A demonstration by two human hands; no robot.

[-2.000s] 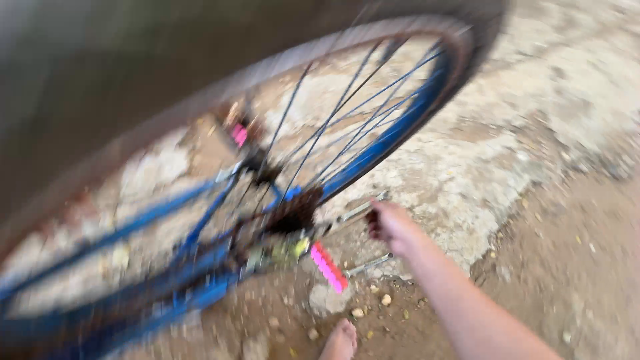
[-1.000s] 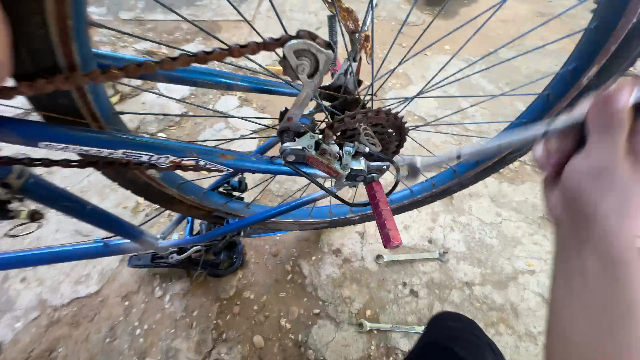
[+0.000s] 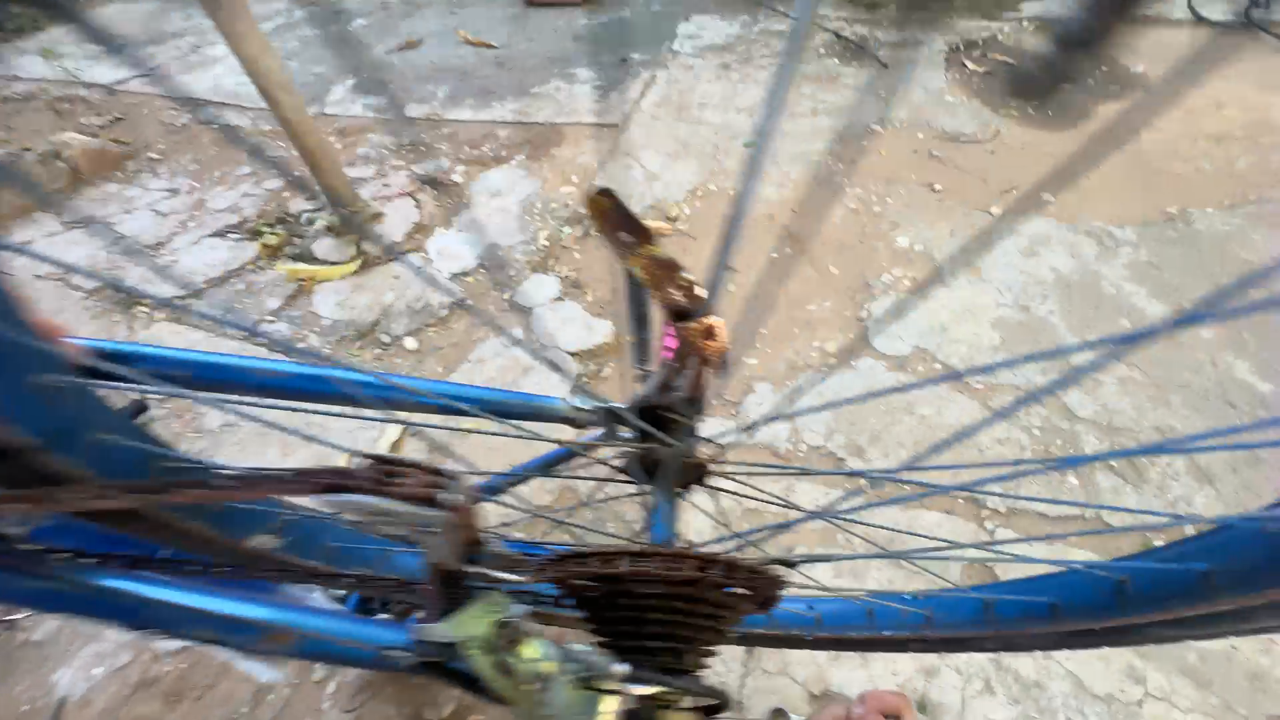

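Observation:
Part of my right hand [image 3: 865, 706] shows at the bottom edge, just below the rusty rear cassette [image 3: 665, 605]; a small metal end lies beside the fingers, and the rest is cut off. At the far left edge, a blurred bit of skin, apparently my left hand [image 3: 42, 328], is by the tire and the blue frame tube [image 3: 320, 385]. The rear derailleur [image 3: 530, 660], blurred, sits left of and below the cassette. A rusty chain [image 3: 230, 490] runs left from it. Behind the spokes is the wheel hub [image 3: 665, 435], with a rusty metal piece [image 3: 640, 245] rising from its far side.
The blue wheel rim [image 3: 1000, 615] curves across the lower right. Beyond the wheel, a wooden pole [image 3: 290, 110] stands on the broken concrete and dirt ground. White stones [image 3: 570, 327] and a yellow peel-like scrap [image 3: 320, 270] lie there. A dark blurred object [image 3: 1075, 50] is at the top right.
The view has moved in closer on the hub and cassette. My right hand, which held a long metal tool at the right one second ago, now shows only at the bottom edge.

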